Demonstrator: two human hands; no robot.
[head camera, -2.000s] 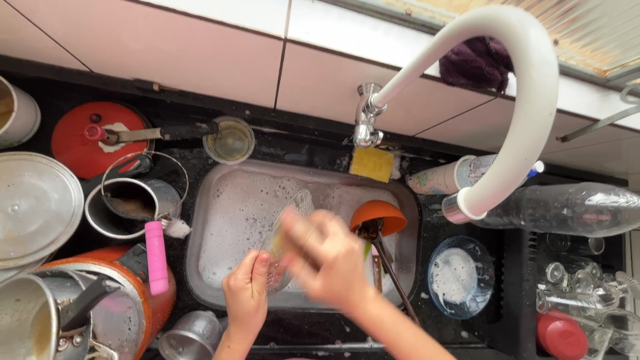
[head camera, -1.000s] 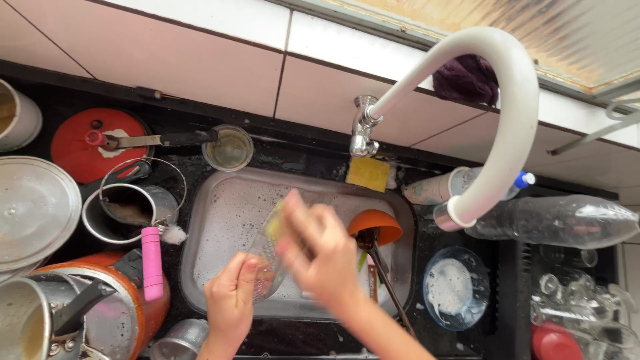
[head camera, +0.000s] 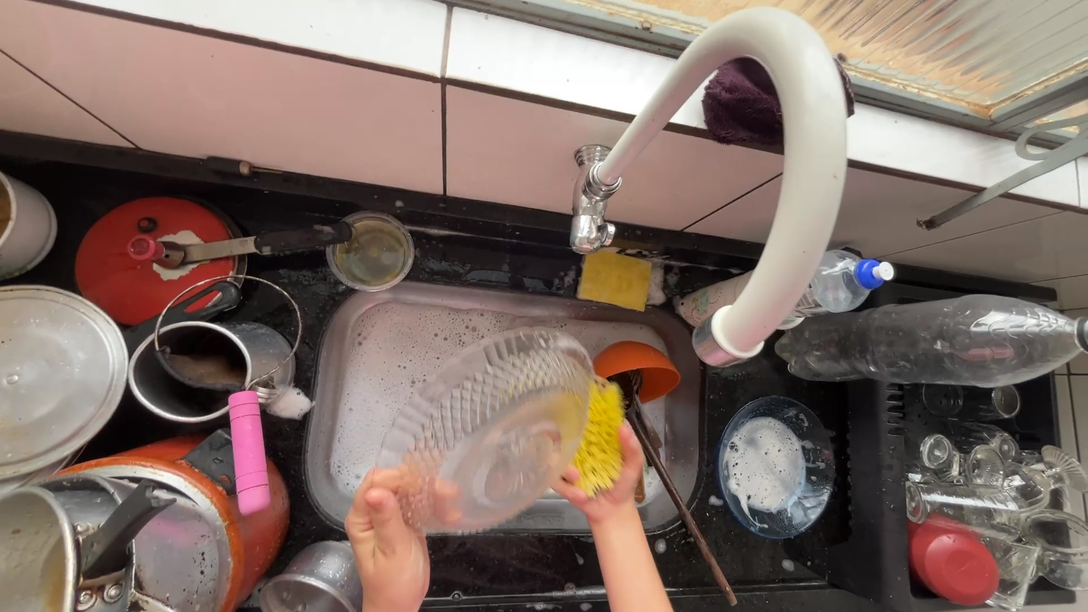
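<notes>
My left hand grips the lower left rim of a clear patterned glass bowl, which is tilted above the sink. In my right hand is a yellow bristly scrubber, close against the bowl's right side. Below them the metal sink basin holds sudsy water. An orange bowl and long dark-handled utensils rest at the basin's right side. A yellow sponge lies behind the basin, under the chrome tap.
A white curved spout arches over the right side. Pots, a red lid and an orange pressure cooker crowd the left. At right are a soapy glass bowl, plastic bottles and a black rack with glasses.
My right hand, earlier blurred over the glass beside my left hand, is now at the bowl's right side with the scrubber. The bowl is turned so that more of it shows.
</notes>
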